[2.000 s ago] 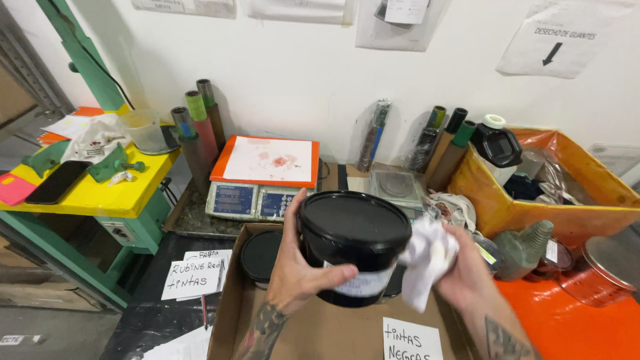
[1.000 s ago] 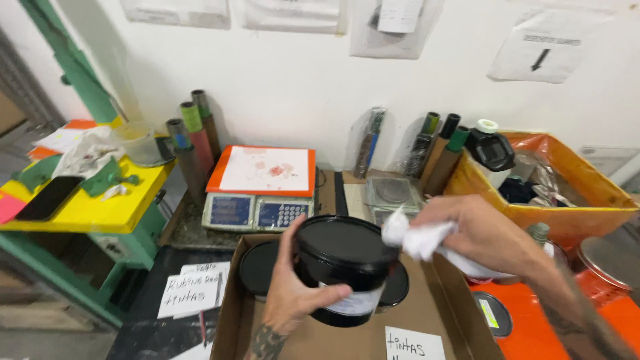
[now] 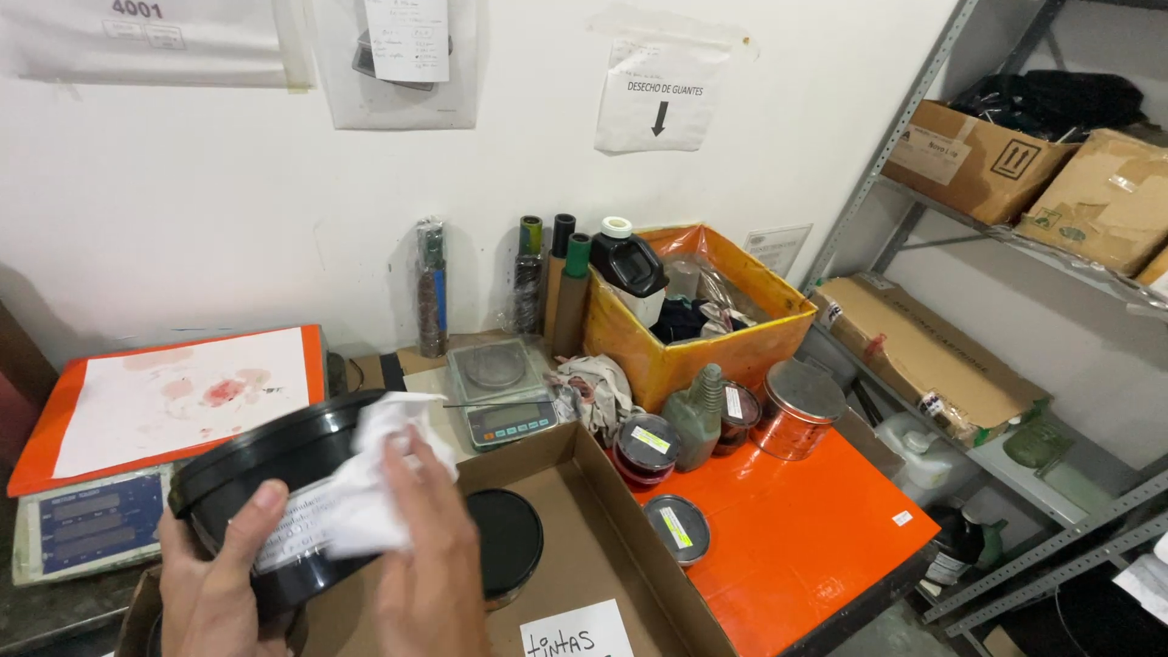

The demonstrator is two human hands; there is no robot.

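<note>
My left hand [image 3: 224, 570] grips a round black plastic tub [image 3: 274, 447] by its lower side, tilted so its labelled wall faces me. A crumpled white cloth or paper wipe [image 3: 388, 484] is in my right hand [image 3: 433, 547], pressed against the tub's side beside the label; the right hand is blurred. Below them is an open cardboard box [image 3: 593, 511] with another black-lidded tub [image 3: 504, 543] and a handwritten paper sheet [image 3: 577, 630] in it. The tub's underside is partly hidden by my left hand.
Two scales, a small one [image 3: 500, 392] and a larger one [image 3: 91, 520] under a stained sheet, stand behind. To the right are a stained rag [image 3: 593, 397], a yellow bin [image 3: 698, 365], ink cans [image 3: 798, 411], a grey-green bottle [image 3: 693, 429], cardboard tubes [image 3: 566, 292] and metal shelving [image 3: 1031, 237].
The tub has gone from nearly upright to tilted, and the wipe is now on its labelled side rather than near its lid. The view has swung right, showing the shelving.
</note>
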